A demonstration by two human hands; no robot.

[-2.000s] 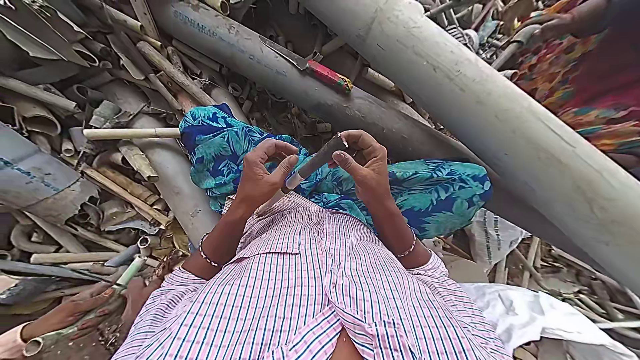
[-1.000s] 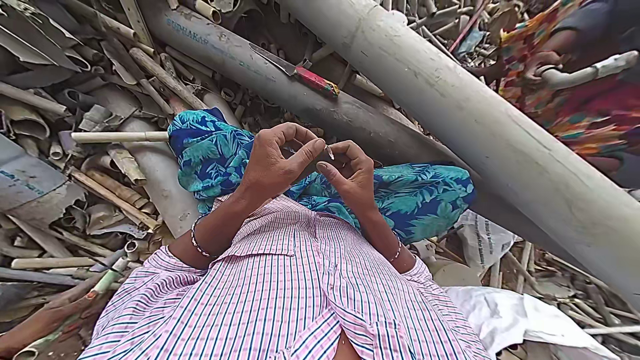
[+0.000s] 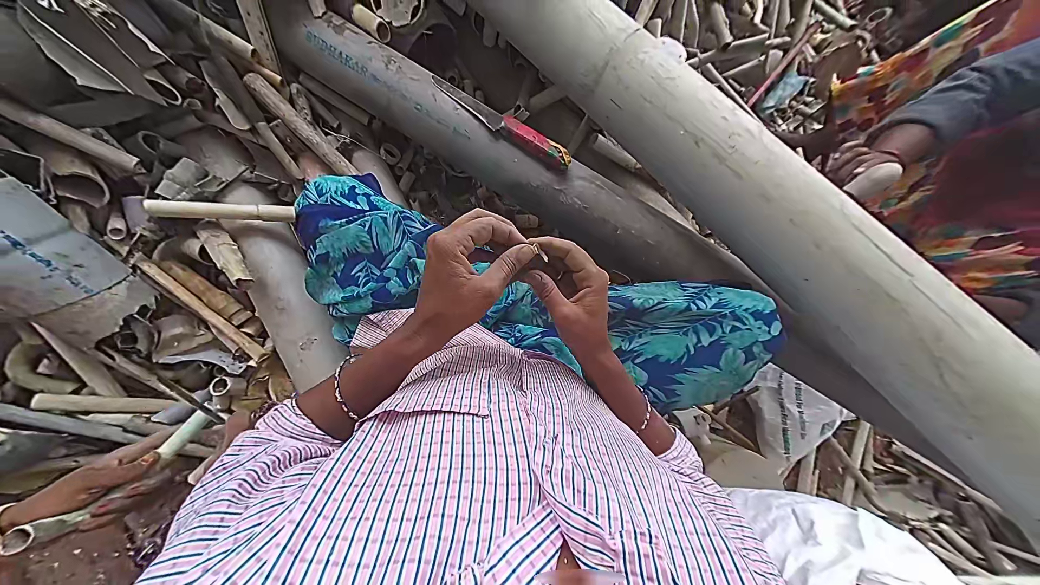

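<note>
My left hand point(image 3: 467, 280) and my right hand point(image 3: 573, 292) meet above my lap, over blue leaf-patterned cloth point(image 3: 699, 333). Between their fingertips is a small pale piece point(image 3: 538, 252), too small to name; both hands appear to pinch it. Beyond them, a knife with a red handle point(image 3: 532, 142) rests on a large grey plastic pipe point(image 3: 390, 89), its blade pointing up and left. A thin cream pipe point(image 3: 219, 211) lies left of my knee.
A thick pale pipe point(image 3: 731, 171) slopes down across the right side. Scrap pipes point(image 3: 73, 179) are heaped around me. Another person's hand point(image 3: 873, 166) is at the upper right, and another person's hands point(image 3: 106, 487) hold a pipe at lower left. White cloth point(image 3: 837, 536) lies at lower right.
The dark, tube-like piece held between my hands two seconds ago no longer shows there. My hands have come closer together, with a small pale piece at the fingertips.
</note>
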